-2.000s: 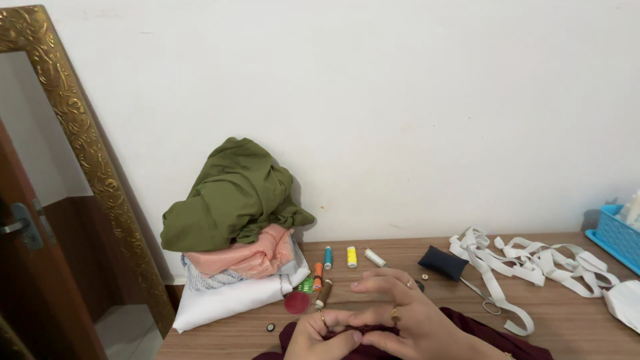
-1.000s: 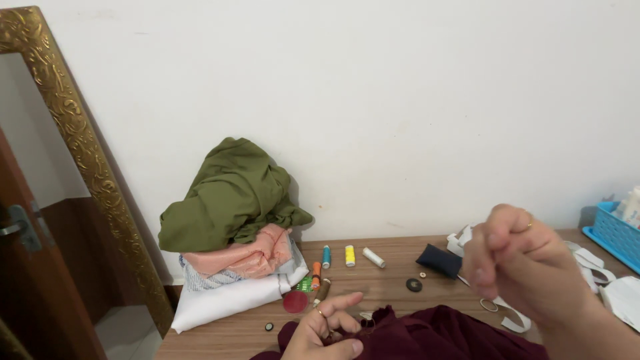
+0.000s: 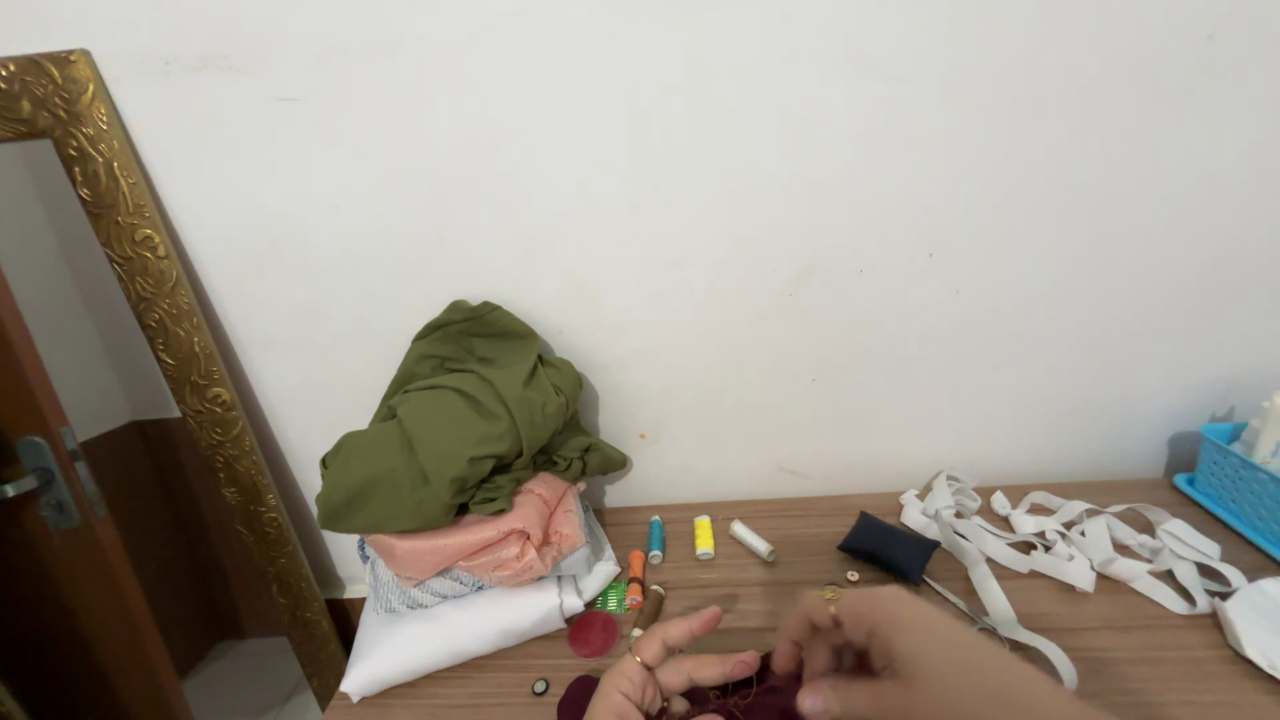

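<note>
Maroon cloth (image 3: 735, 697) lies bunched at the bottom edge, with a loose brownish thread on it. My left hand (image 3: 660, 675) rests at the cloth, fingers spread and partly cut off by the frame; a ring is on one finger. Close on its right, my right hand (image 3: 850, 650) is over the cloth with bent fingers, slightly blurred; whether it pinches a needle or thread cannot be told. Beyond the hands lie a brown thread spool (image 3: 648, 612), an orange one (image 3: 636, 578), a teal one (image 3: 656, 540), a yellow one (image 3: 704, 538) and a white one (image 3: 752, 540).
Folded fabrics with an olive cloth (image 3: 460, 420) on top stand at left. A dark pincushion (image 3: 888, 547), scissors (image 3: 965, 610) partly covered, and white elastic (image 3: 1060, 540) lie at right, near a blue basket (image 3: 1240, 485). A round red item (image 3: 594, 635) and buttons (image 3: 540, 687) lie nearer.
My right hand has come down and left from its raised place at the right, back beside my left hand over the maroon cloth.
</note>
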